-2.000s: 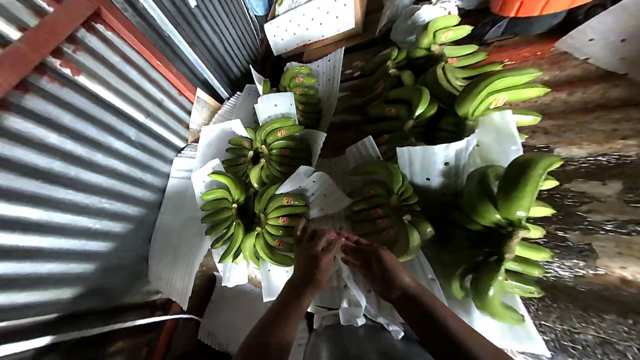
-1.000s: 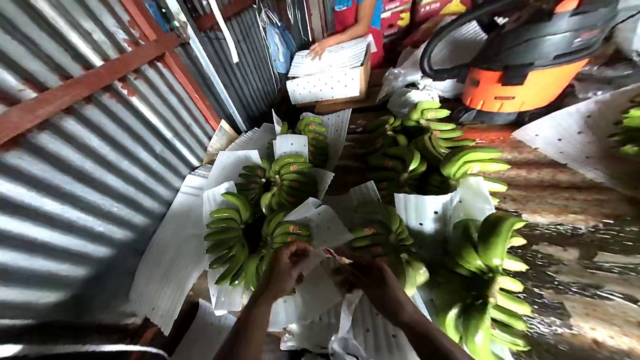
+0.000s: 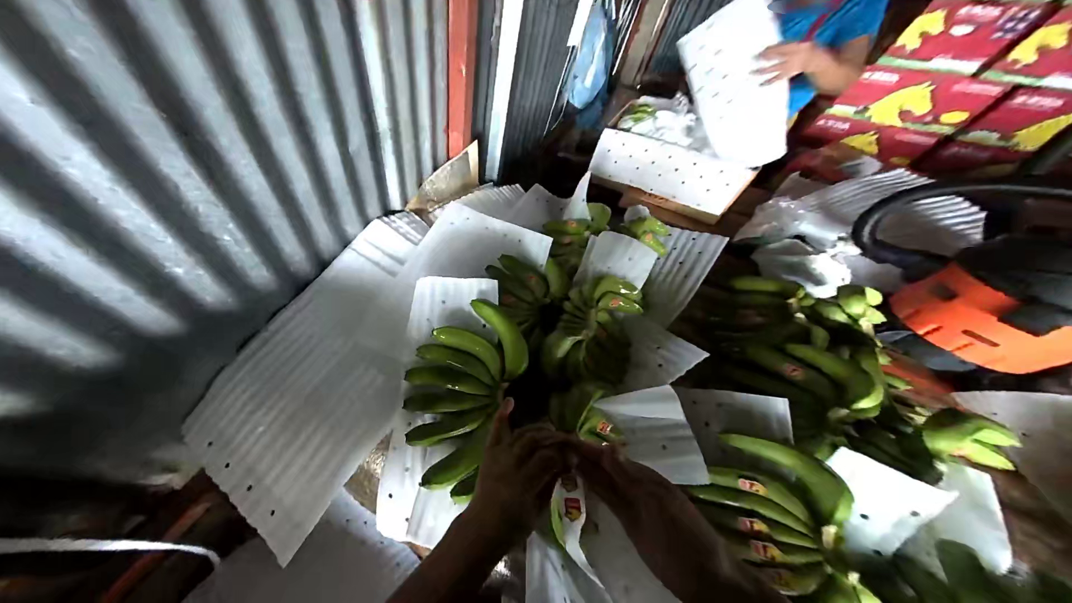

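Observation:
My left hand [image 3: 523, 469] and my right hand [image 3: 624, 486] meet at the lower middle, fingertips together. A white strip of stickers with red marks [image 3: 572, 509] hangs between them; which fingers grip it is hard to tell. Just left of my hands lies a cluster of green bananas [image 3: 456, 381] without visible stickers. Behind them is another cluster [image 3: 599, 327]. To the right, a cluster of green bananas [image 3: 758, 519] bears several red stickers. Perforated white foam sheets [image 3: 657, 427] lie between the clusters.
A corrugated metal wall [image 3: 193, 167] stands at the left. At the back, a person's hand [image 3: 791, 60] holds a white sheet over an open box [image 3: 670, 172]. Red cartons [image 3: 913, 100] are stacked back right, near an orange and black vacuum cleaner [image 3: 980, 318]. More bananas [image 3: 804, 368] lie right of centre.
The view has swung. My hands, apart one second ago, now touch, with the sticker strip hanging between them. The other person has lifted a white sheet from the box at the back.

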